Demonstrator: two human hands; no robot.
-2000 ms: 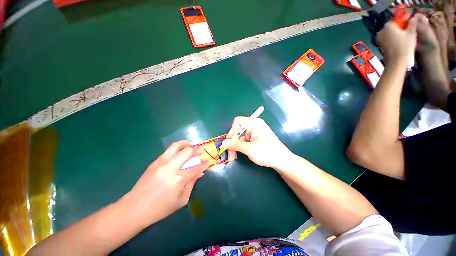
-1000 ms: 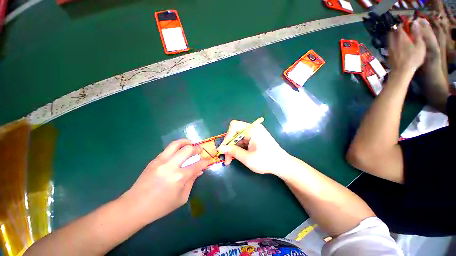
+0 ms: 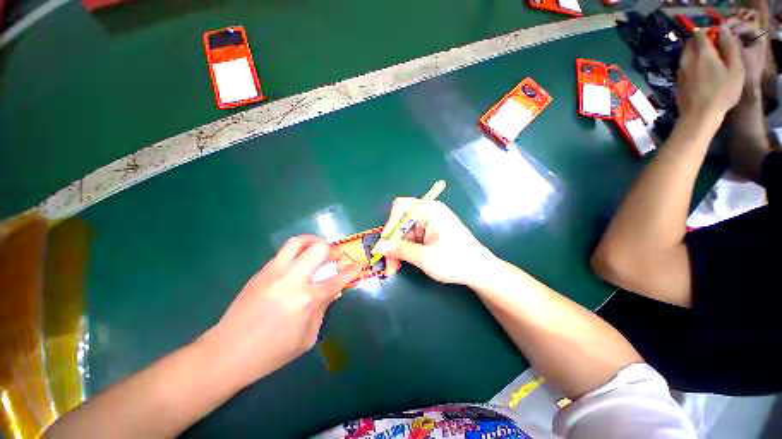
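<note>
An orange-red phone housing lies at the middle of the view, white at its left part and dark grey at its right end, with a thin dark line across the orange part. My left hand holds its left end, fingers partly over the white area. My right hand grips a slim yellow pen-like tool at a slant. The tool's lower end is at the dark part of the housing; my fingers partly hide that end and the housing's right edge.
One phone lies beyond the pale strip. Another phone lies near glossy clear film. Several phones lie by a neighbour's arm and a dark heap. Amber tape is at left.
The phone beyond the pale strip has moved left. Another phone now lies among those at right, and the neighbour's hands have shifted. My hands stay nearly in place, the tool's tilt changing slightly.
</note>
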